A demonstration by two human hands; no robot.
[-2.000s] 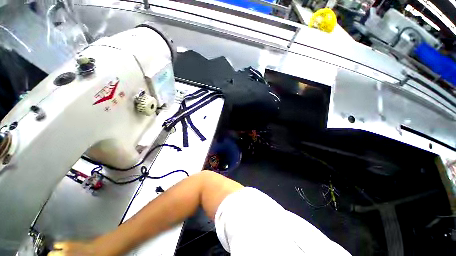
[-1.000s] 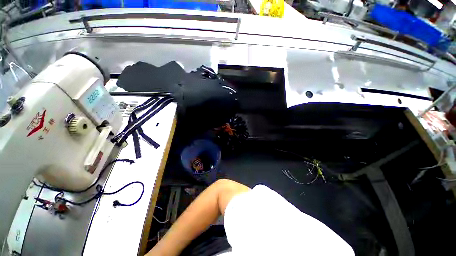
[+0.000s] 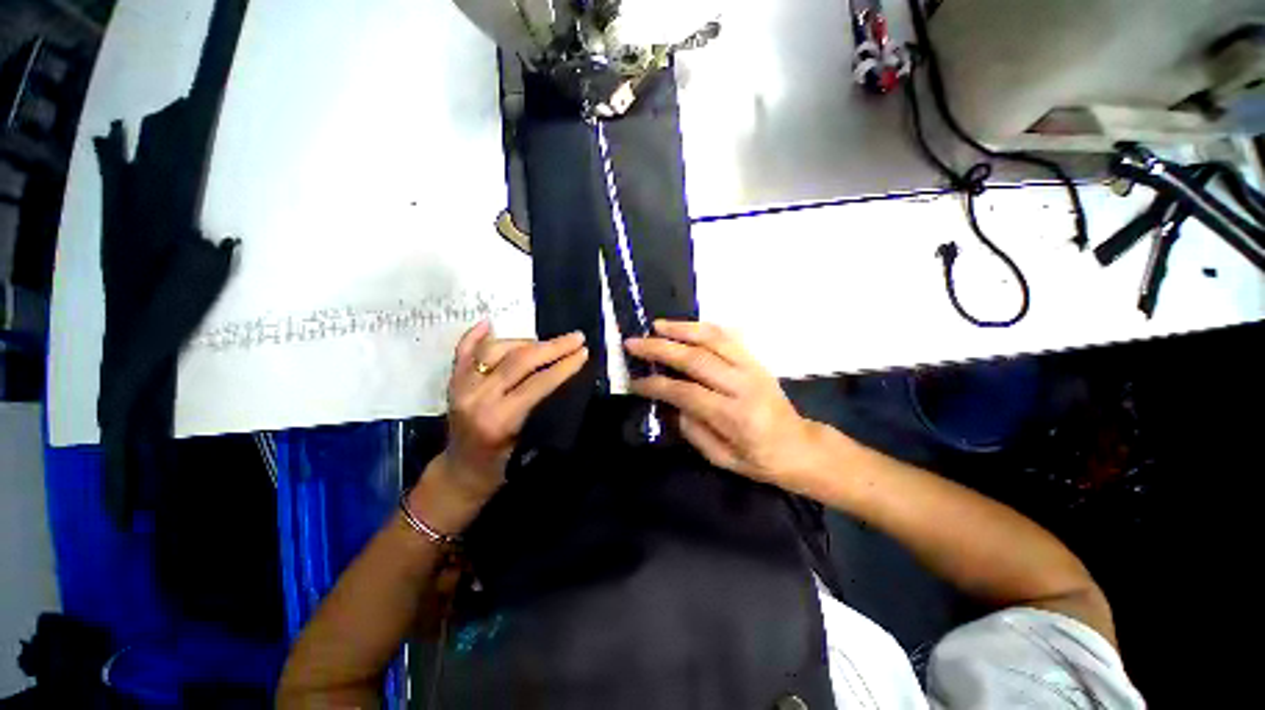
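A black fabric panel point(image 3: 562, 208) lies under the presser foot and needle point(image 3: 606, 94) and runs down to the near table edge. A thin white dotted zipper tape (?) point(image 3: 620, 222) runs along it. Below, the panel parts into two sides with a white gap between. My left hand point(image 3: 506, 395) holds the left side between thumb and fingers. My right hand point(image 3: 721, 395) holds the right side, fingertips on the dotted line. The lower ends hang over the edge by my dark-clothed lap.
Black fabric strips point(image 3: 160, 236) lie at table left, hanging over the edge. A blue crate point(image 3: 340, 513) is below. Snips (?) point(image 3: 877, 53), knotted black cord point(image 3: 981, 250) and dark strips point(image 3: 1172, 208) lie right. Faint scale marks point(image 3: 361, 322) line the table.
The view has swung from the machine's right side and the floor to the needle area. Both hands now show on the black panel; before, only one arm was in view.
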